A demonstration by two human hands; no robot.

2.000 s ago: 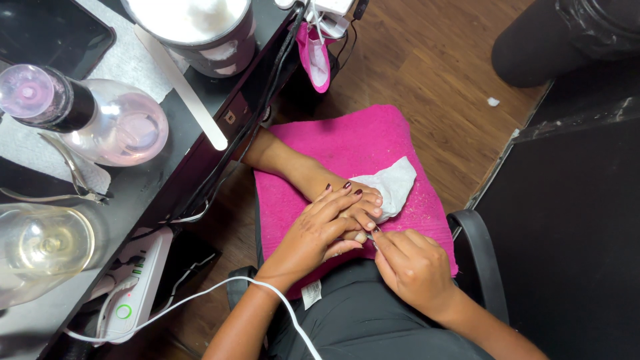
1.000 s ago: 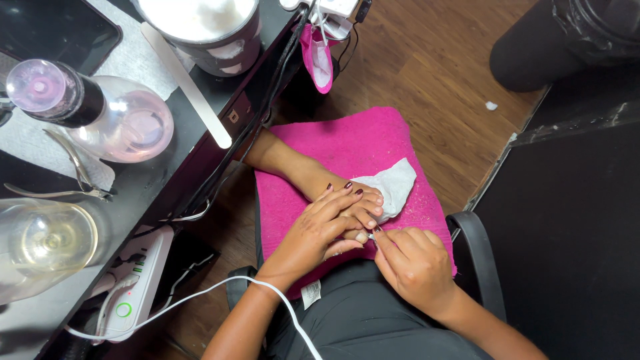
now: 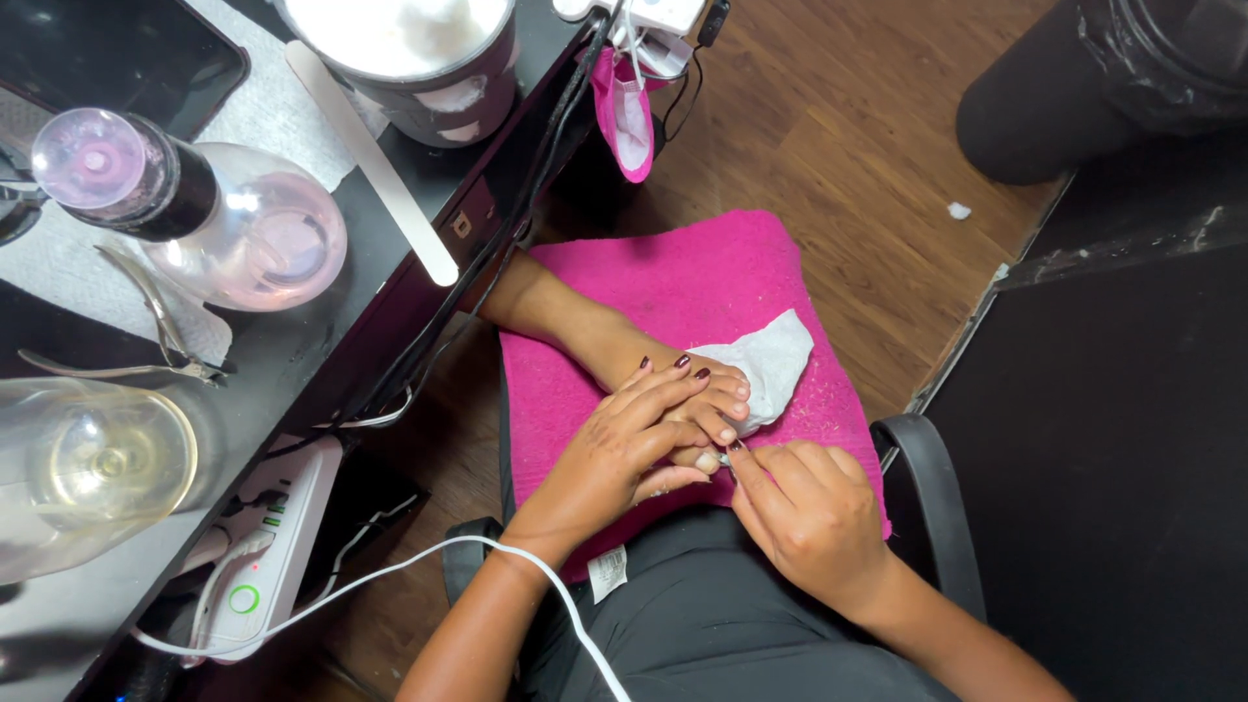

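Note:
Another person's bare foot (image 3: 624, 351) rests on a pink towel (image 3: 673, 263) over my lap. My left hand (image 3: 609, 448) lies across the forefoot, its fingers over the toes and its thumb beside the big toe. It has hold of the foot. My right hand (image 3: 804, 507) is closed on a small, thin metal tool (image 3: 724, 458), mostly hidden by the fingers, with the tip at the big toenail. A crumpled white tissue (image 3: 775, 366) lies under and beside the toes. Pale crumbs dot the towel.
On the black table at left are a nail file (image 3: 375, 166), cuticle nippers (image 3: 161, 361), a pump bottle (image 3: 263, 234), a clear container (image 3: 97, 468), a tub (image 3: 439, 107) and a phone (image 3: 117, 58). A white cable (image 3: 478, 539) crosses my left forearm. A black bin (image 3: 1043, 107) stands back right.

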